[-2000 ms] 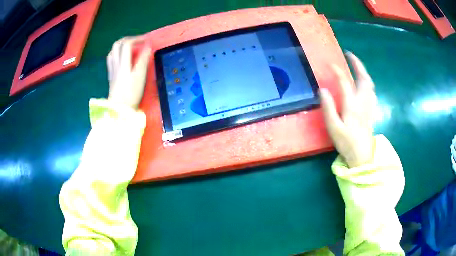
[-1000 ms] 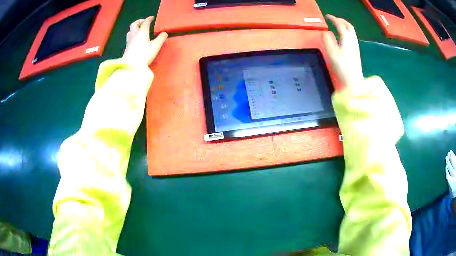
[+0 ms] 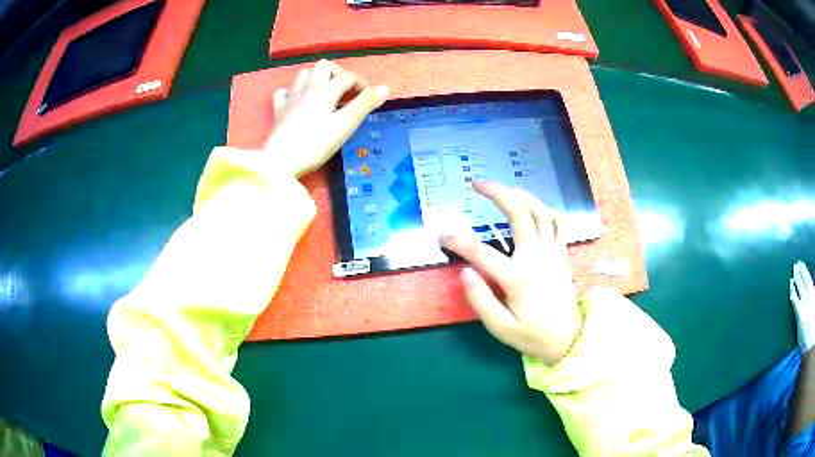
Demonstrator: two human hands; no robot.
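The tablet lies on an orange-red foam tray in front of me. Its screen is lit, with a white file window over the blue desktop and icons at the left. A white barcode label is at its lower left corner. My left hand rests at the tablet's upper left corner, fingers bent, holding nothing. My right hand is over the lower right part of the screen, fingers apart and empty, one fingertip at the file window. Whether it touches the glass is hard to tell.
Another foam tray with a tablet stands just beyond mine. More trays with dark tablets lie at the far left and far right on the glossy green surface. A person's white-gloved hand shows at the right edge.
My left hand has moved from the tray's rear left corner to the tablet's upper left. My right hand has come from the tray's right edge onto the screen. The tray has shifted slightly.
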